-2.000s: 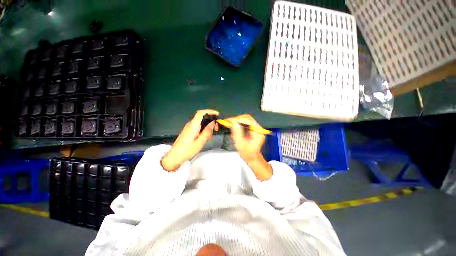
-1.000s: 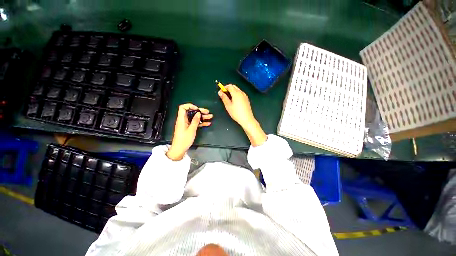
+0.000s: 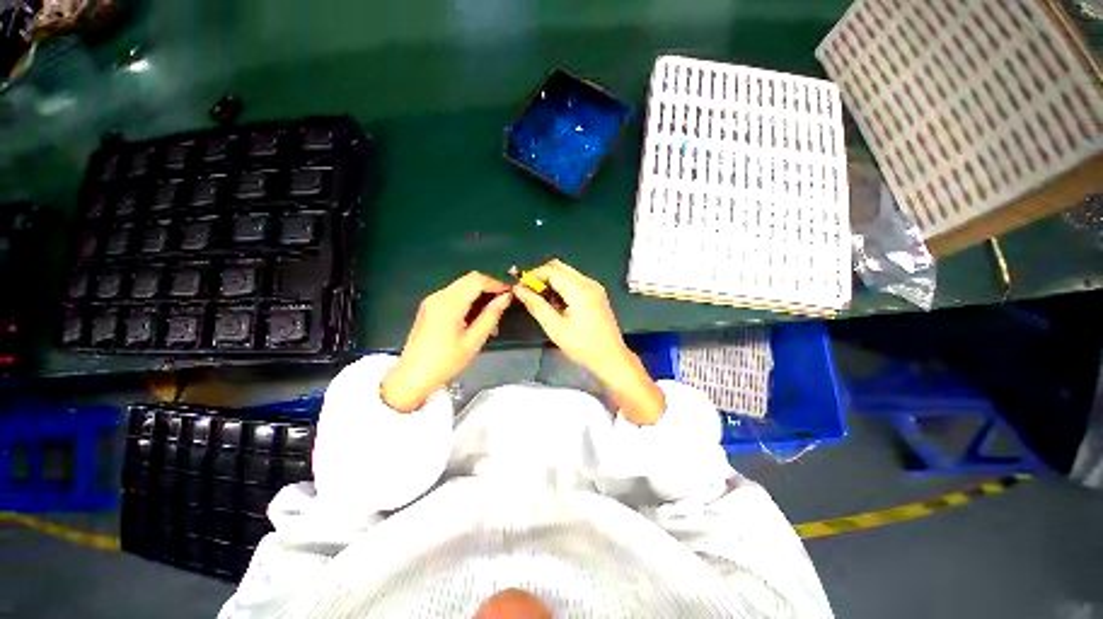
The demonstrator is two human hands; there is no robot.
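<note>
My left hand [image 3: 450, 336] is above the bench's near edge, fingers curled and fingertips pinched together. A dark piece, seemingly the small black housing, shows only as a dark patch at its fingers; the rest is hidden. My right hand [image 3: 583, 319] holds the yellow tool [image 3: 532, 282] between thumb and fingers, its tip pointing up and left. A tiny part shows at the tip, too small to name. The fingertips of both hands nearly touch. The blue-lined box [image 3: 566, 133] is ahead of them, with tiny blue pieces inside.
The white slotted tray [image 3: 744, 181] lies at right, a clear bag [image 3: 893, 256] beside it and a second pale tray [image 3: 968, 109] propped behind. The black blister tray [image 3: 212, 236] is at left. Below the bench are a blue bin [image 3: 813, 387] and another black tray [image 3: 212, 484].
My right hand has come back from the bench surface beyond my left hand, bringing the yellow tool to its fingertips. My left fingers have closed to a pinch. The camera view has shifted.
</note>
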